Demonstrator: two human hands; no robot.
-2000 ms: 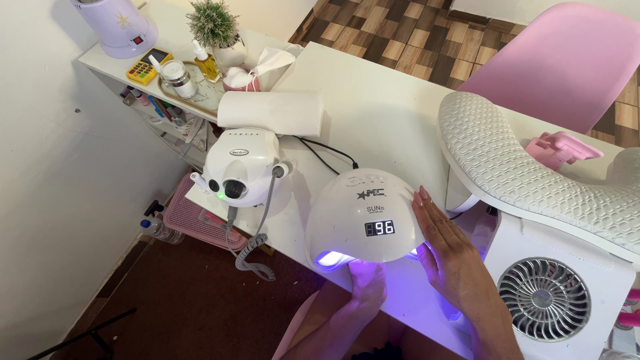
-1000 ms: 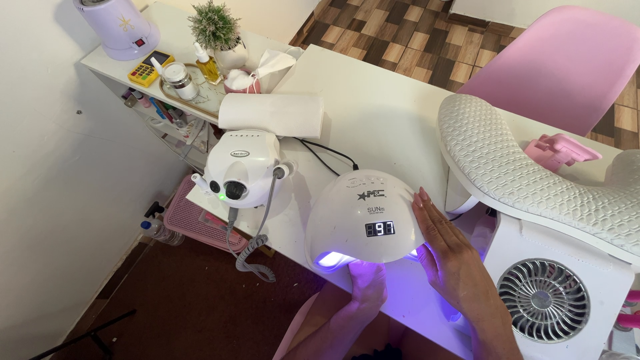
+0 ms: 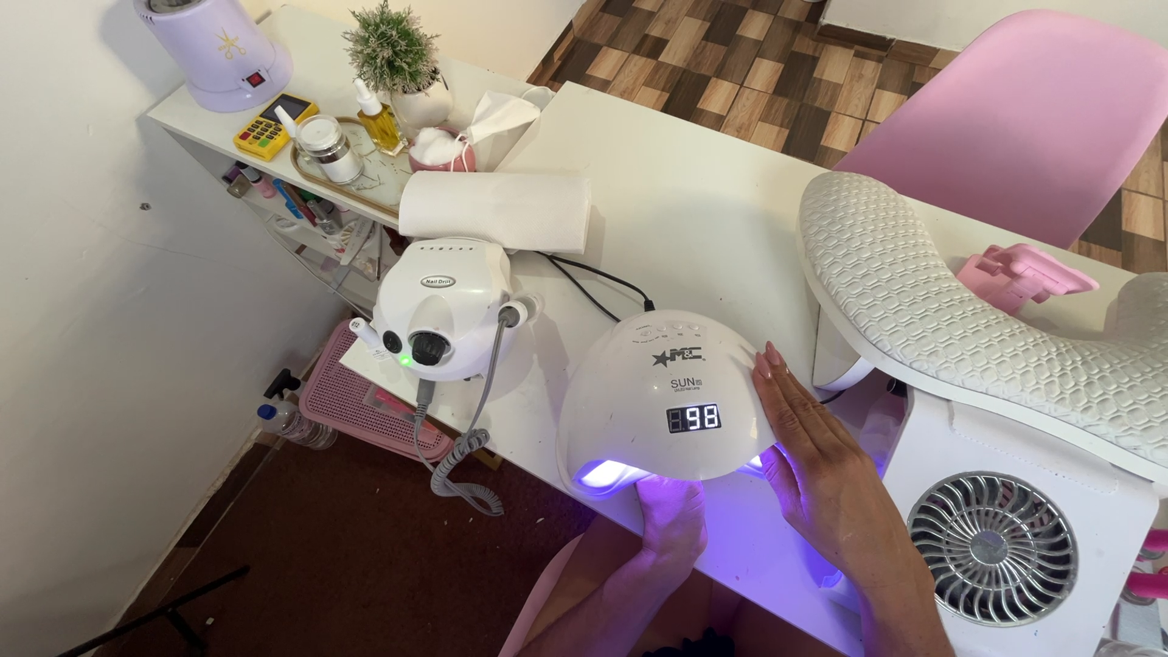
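Note:
A white dome-shaped nail curing lamp (image 3: 639, 392) stands on the white table (image 3: 721, 201), glowing violet underneath, its display lit at 98. My left hand (image 3: 673, 511) reaches into the lamp's front opening; its fingers are hidden inside, so their pose does not show. Flat against the lamp's right side rests my right hand (image 3: 812, 447), fingers extended and together, thumb near the lower rim. Left of the lamp sits a white nail drill machine (image 3: 443, 306) with a green light and a coiled grey cord (image 3: 461, 456).
Behind the drill lie a white paper roll (image 3: 495, 210) and a gold-rimmed tray (image 3: 301, 169) with bottles. A padded white armrest (image 3: 876, 246) and a dust-collector fan (image 3: 992, 547) are at right. A pink chair (image 3: 1031, 119) stands beyond the table. A potted plant (image 3: 392, 50) is at the back left.
The number on the lamp's display has gone from 96 to 97 to 98. Both hands have stayed where they were.

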